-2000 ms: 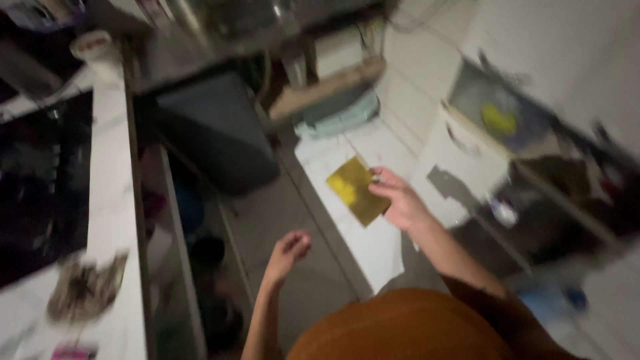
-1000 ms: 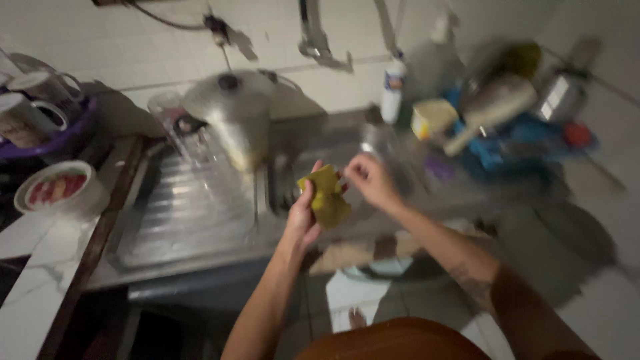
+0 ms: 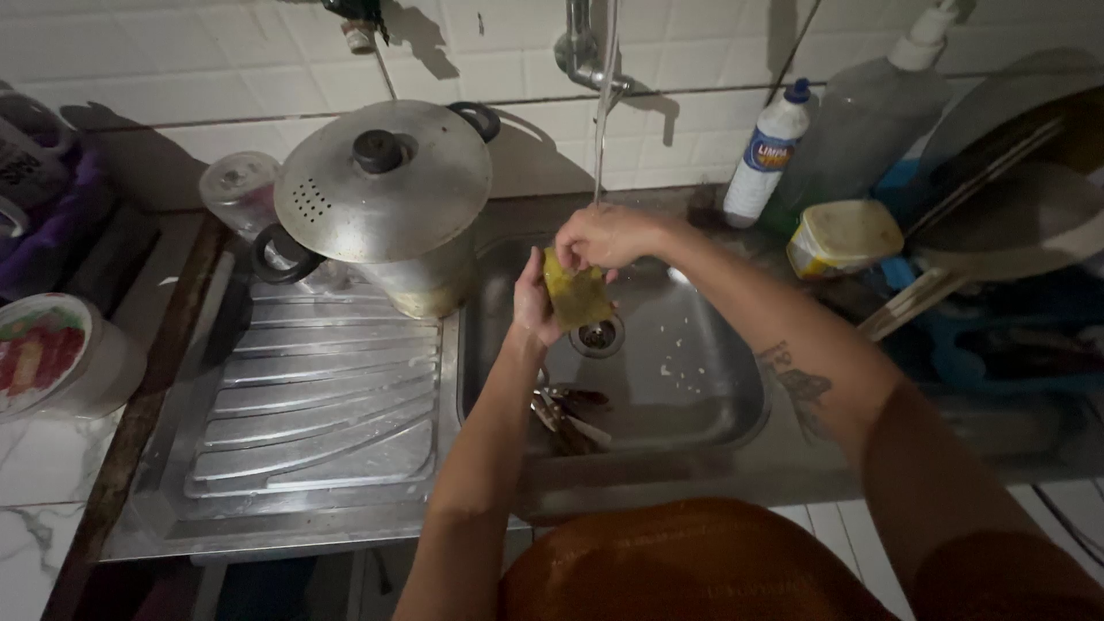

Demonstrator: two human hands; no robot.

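Over the steel sink basin (image 3: 690, 379), my left hand (image 3: 536, 302) holds a flat yellow-green sponge or cloth (image 3: 580, 297) by its left side. My right hand (image 3: 604, 237) is bent over the top of it, fingertips touching its upper part. A thin stream of water (image 3: 601, 129) falls from above onto my right hand, in front of the wall tap (image 3: 586, 65). Several pieces of cutlery (image 3: 573, 423) lie at the basin's lower left, partly behind my left forearm. The drain (image 3: 597, 335) shows just below the yellow piece, and small white bits lie to its right.
A lidded aluminium pot (image 3: 388, 207) and a clear container (image 3: 241, 185) stand by the ribbed drainboard (image 3: 328, 397). At right are a white bottle (image 3: 768, 155), a large pump bottle (image 3: 871, 121), a plastic tub (image 3: 845, 237) and stacked pans (image 3: 1018, 216). A round tub (image 3: 65, 354) sits at left.
Two seconds ago my right hand held the yellow piece away from the sink; one second ago my left hand had it. My right hand has moved onto it, under running water. The view has swung to the sink.
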